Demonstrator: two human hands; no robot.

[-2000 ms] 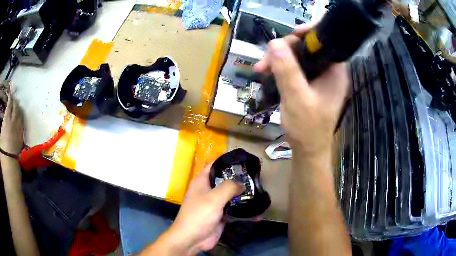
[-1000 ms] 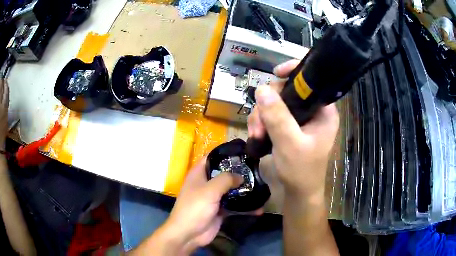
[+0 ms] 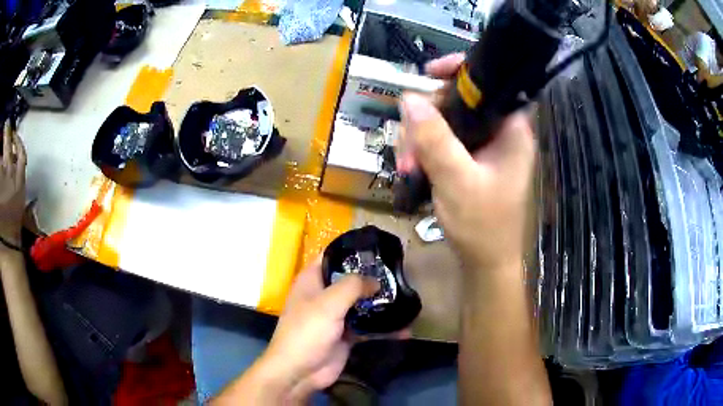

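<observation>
My left hand (image 3: 321, 321) holds a black round camera housing (image 3: 396, 305) open side up at the bench's front edge, with the thumb on the circuit board (image 3: 361, 266) inside. My right hand (image 3: 476, 178) grips a thick black electric screwdriver (image 3: 503, 67) with a yellow label. The screwdriver slants down to the left, its lower end above and to the right of the housing, apart from it. The bit tip cannot be made out. The white-grey screw feeder (image 3: 349, 151) stands just left of the screwdriver.
Two more housings with boards, one on the left (image 3: 162, 143) and one beside it (image 3: 189, 155), lie on the brown board. A tall stack of clear blister trays (image 3: 602, 238) stands at right. A white strap (image 3: 429, 229) lies near the feeder. Another person's arm (image 3: 20, 285) is at far left.
The screwdriver was down at the housing's right rim a second ago. It has now lifted up and away from it in my right hand. My left hand still holds the housing.
</observation>
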